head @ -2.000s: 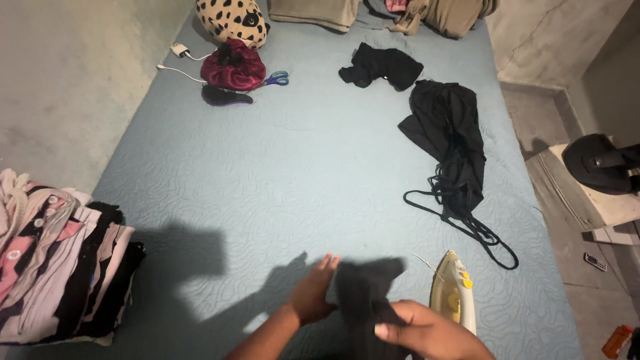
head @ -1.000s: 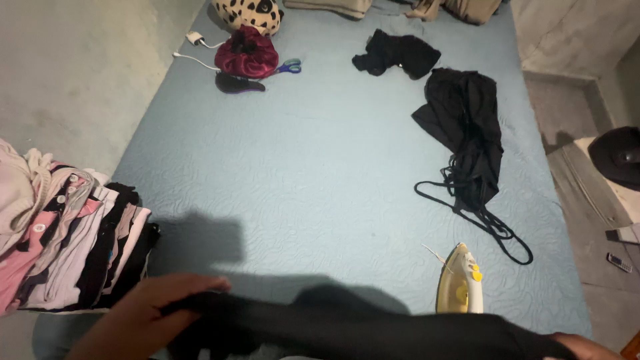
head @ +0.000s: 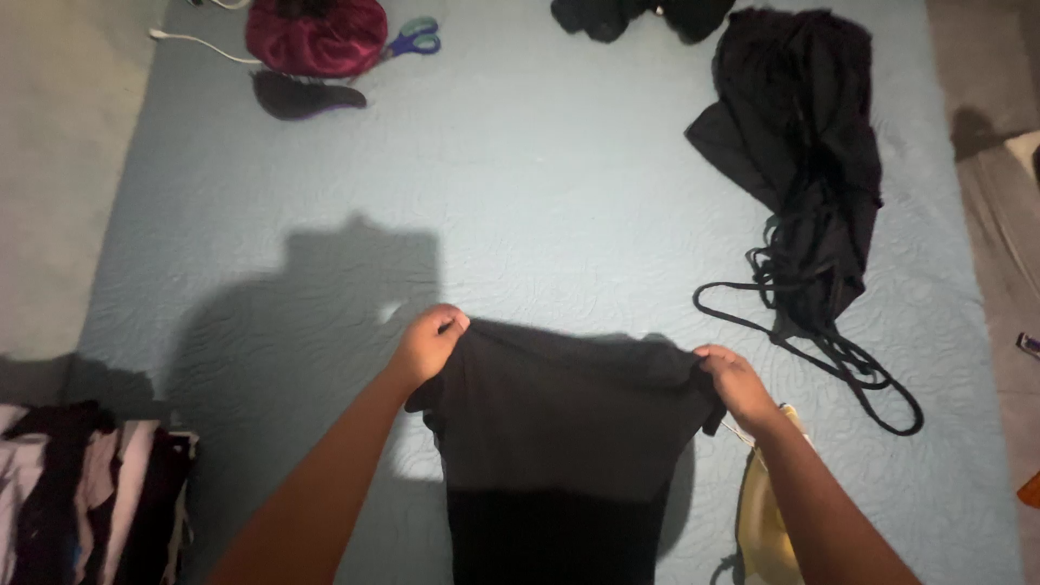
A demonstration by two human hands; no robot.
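Observation:
A black cloth garment [head: 561, 439] hangs stretched between both hands above the blue bedspread, its lower part running out of view at the bottom. My left hand [head: 431, 343] pinches its upper left corner between thumb and fingers. At the upper right corner, my right hand [head: 735, 382] grips the fabric the same way. A yellow and white clothes iron [head: 764, 520] lies on the bedspread, partly hidden by my right forearm.
Black clothing with long straps [head: 800, 154] lies at the right, another black garment [head: 642, 16] at the top. A maroon satin item [head: 317, 36], blue-handled scissors [head: 418, 36] and a dark hairbrush [head: 301, 96] sit upper left. Folded clothes [head: 97, 487] are stacked lower left, beside the blue bedspread [head: 528, 203].
The black garment, bunched in my hands two seconds ago, is now spread between them. Both hands have moved up and closer together since one second ago. The view has shifted.

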